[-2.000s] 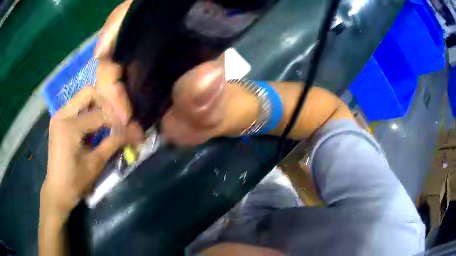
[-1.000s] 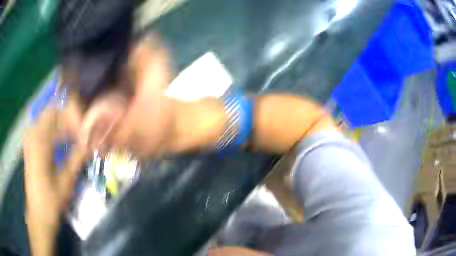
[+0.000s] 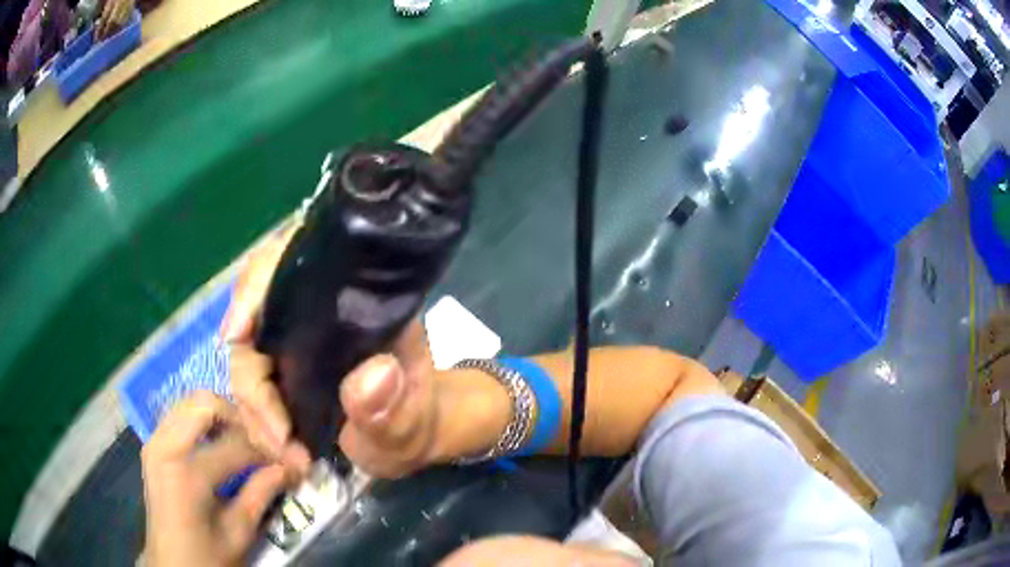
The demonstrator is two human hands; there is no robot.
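My right hand [image 3: 388, 410] is shut on a thick black electric screwdriver [image 3: 366, 277], held upright with its cord end towards me and its tip down. My left hand [image 3: 210, 476] has its fingertips together at the screwdriver's tip; whether they hold a screw is hidden. Below them lies a white housing with a circuit board module [image 3: 299, 518] and yellow parts, partly covered by my hands. A corner of white plastic [image 3: 460, 332] shows beyond my right wrist. The blue screw tray [image 3: 183, 366] with glittering contents lies beyond my left hand.
The black screwdriver cord [image 3: 584, 255] hangs across the view. Blue bins [image 3: 825, 277] stand on the floor at the right, with a cardboard box [image 3: 814, 443] near my sleeve. Small dark bits lie on the dark bench [image 3: 521, 199]. A bright green strip [image 3: 144, 244] runs along the far left.
The view has tilted up, showing more of the green strip and bins. The screwdriver's cord end has come into view. Both hands remain at the housing.
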